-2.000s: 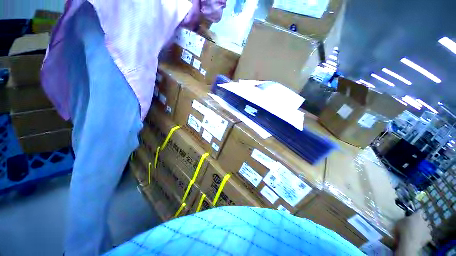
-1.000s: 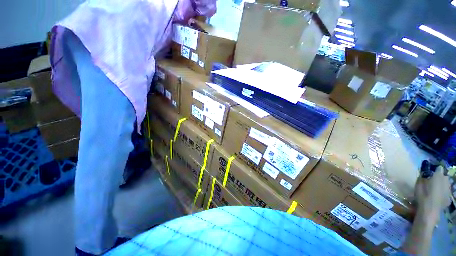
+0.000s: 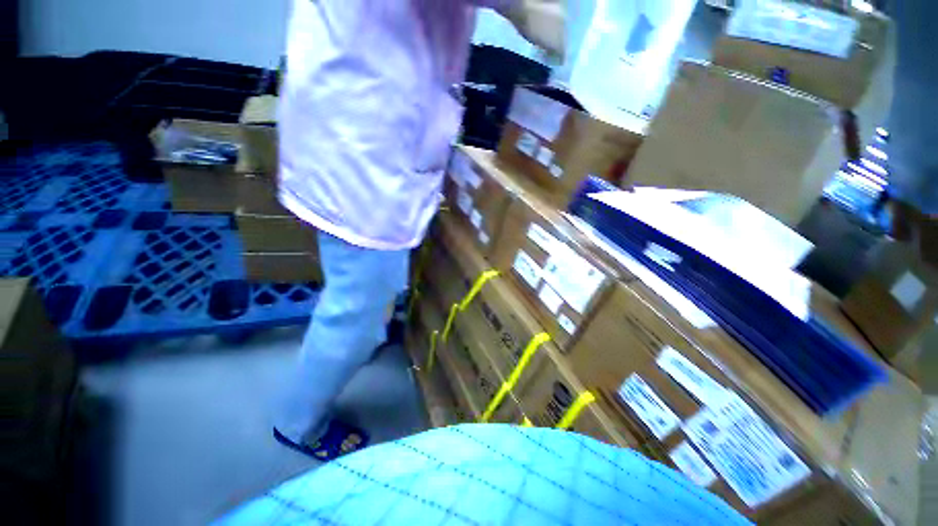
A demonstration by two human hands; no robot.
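Note:
Neither of my hands is in view. Nearest in front of me, shipping cartons [image 3: 617,339] stand in tiers, with white shipping labels [image 3: 749,447] on their sides. Yellow strapping bands [image 3: 517,373] cross the lower cartons. A flat stack of dark blue strips [image 3: 720,298] lies on top, with loose white paperwork [image 3: 720,231] over it. A smaller labelled carton [image 3: 566,144] sits behind, near a coworker.
A coworker in a pink smock [image 3: 360,123] stands left of the stack, one hand by a whitish sheet or bag [image 3: 627,51]. Blue pallets [image 3: 175,257] with cartons [image 3: 278,241] are at left. A taller carton [image 3: 741,134] rises behind the papers.
The view has swung left, so the stack and coworker sit further right. My right hand, earlier at the right edge near the cartons with a small dark object, is out of view. The coworker stands more upright.

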